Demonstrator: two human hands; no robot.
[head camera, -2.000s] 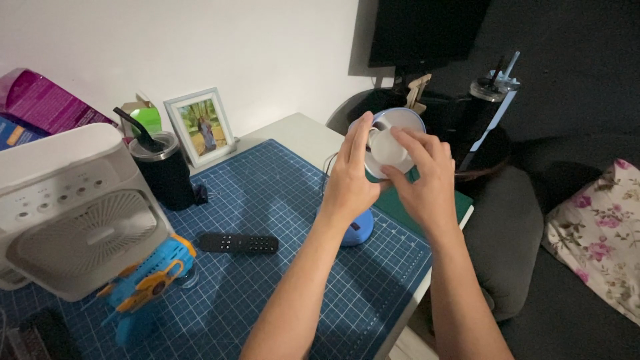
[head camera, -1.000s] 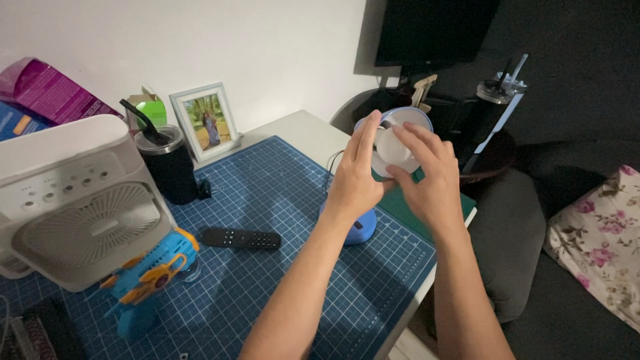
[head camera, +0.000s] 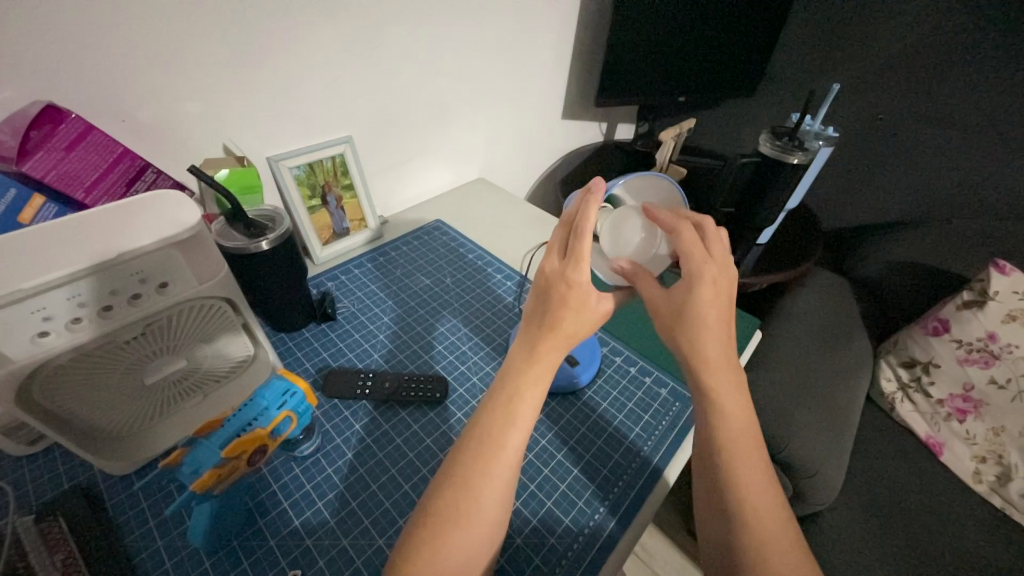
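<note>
A desk lamp stands on the mat, with a blue base (head camera: 582, 370) partly behind my left wrist. Its white shade with a blue rim (head camera: 658, 189) faces me. Inside the shade is a round, frosted white light bulb (head camera: 630, 232). My left hand (head camera: 570, 276) holds the left side of the shade, fingers extended together and thumb below. My right hand (head camera: 694, 276) has its thumb and fingers around the right side of the bulb. The lamp's neck and the bulb's base are hidden.
A blue cutting mat (head camera: 400, 320) bears a black remote control (head camera: 386, 385), a blue and orange toy gun (head camera: 244, 436) and a black tumbler (head camera: 268, 272). A white fan unit (head camera: 120, 320) stands left, a picture frame (head camera: 328, 198) behind. A grey seat (head camera: 816, 384) lies right of the table.
</note>
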